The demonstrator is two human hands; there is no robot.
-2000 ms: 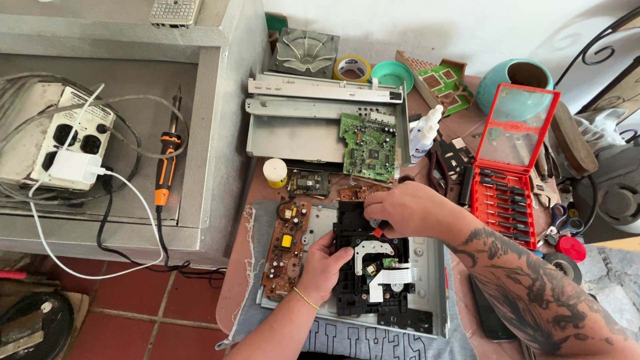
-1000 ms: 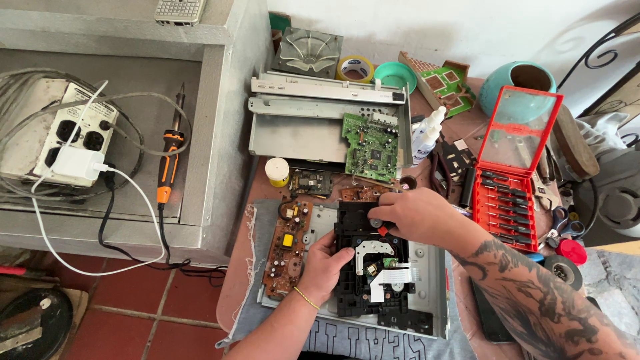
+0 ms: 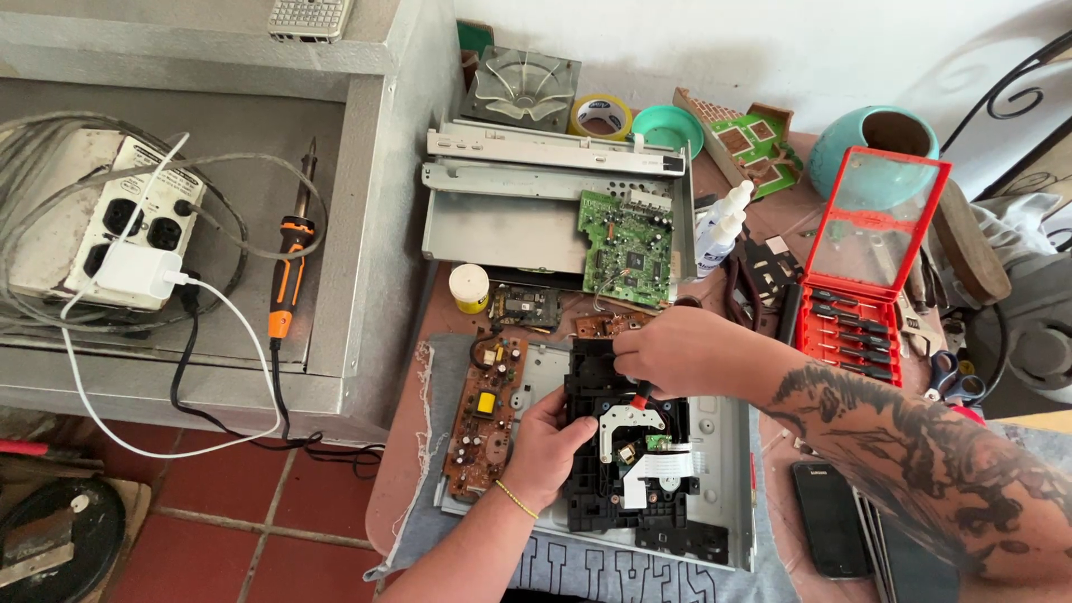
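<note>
A black plastic optical disc drive mechanism with a white ribbon cable lies over a metal chassis plate. My left hand grips its left edge, the thumb on top. Above its upper part, my right hand is closed around a small tool with a red and black part showing below the fingers; the rest of it is hidden. The tool's lower end is by the white metal bracket. A brown circuit board with a yellow transformer lies left of the mechanism.
Behind are an open metal case, a green circuit board, a yellow-labelled jar and white bottles. At right are a red screwdriver case, scissors and a phone. A soldering iron lies left, beside a power unit.
My right hand has shifted slightly over the upper part of the mechanism. My left hand keeps its grip on the left edge.
</note>
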